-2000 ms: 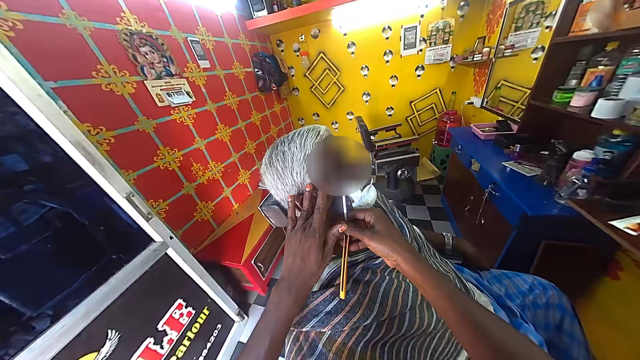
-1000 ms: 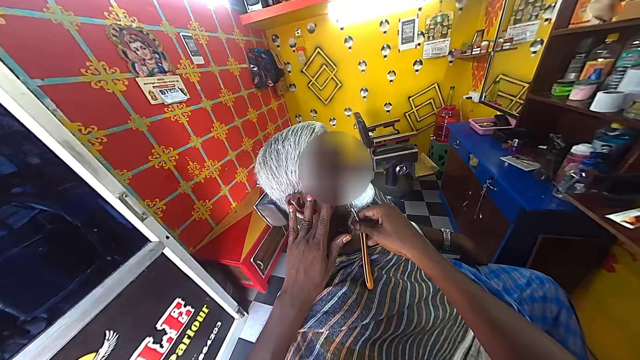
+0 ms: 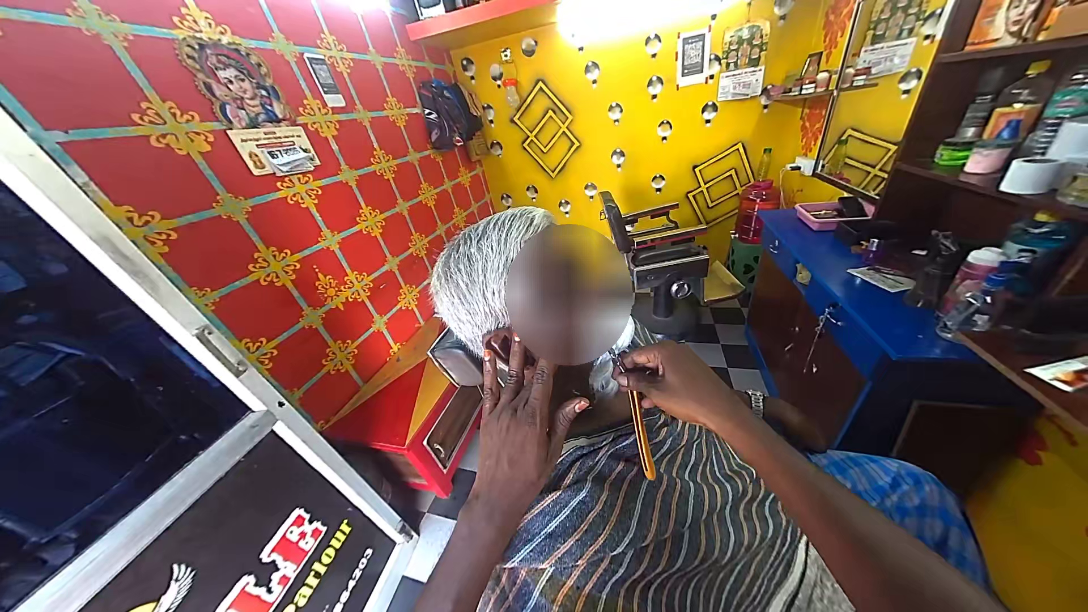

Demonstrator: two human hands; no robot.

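A person with grey hair [image 3: 489, 272] leans back in a chair, with a striped cloth [image 3: 663, 535] over the chest; a blurred disc covers the face. My left hand [image 3: 520, 416] lies spread, its fingertips against the ear and the side of the jaw. In my right hand [image 3: 659, 374] is a straight razor [image 3: 642, 438], pinched near its blade end at the jaw and chin, its orange handle hanging down over the cloth. White hair or foam shows beside the blade; which of them, I cannot tell. The blade edge is mostly hidden by my fingers.
A blue counter [image 3: 875, 314] with bottles and a pink tray [image 3: 829, 216] runs along the right, below shelves of bottles and jars. Another barber chair [image 3: 663, 255] stands behind the person. At the left are a framed glass door [image 3: 280, 425] and a red cabinet [image 3: 395, 425].
My right hand with the razor has moved rightward, away from my left hand, towards the chin side. My left fingers have spread apart over the ear and jaw.
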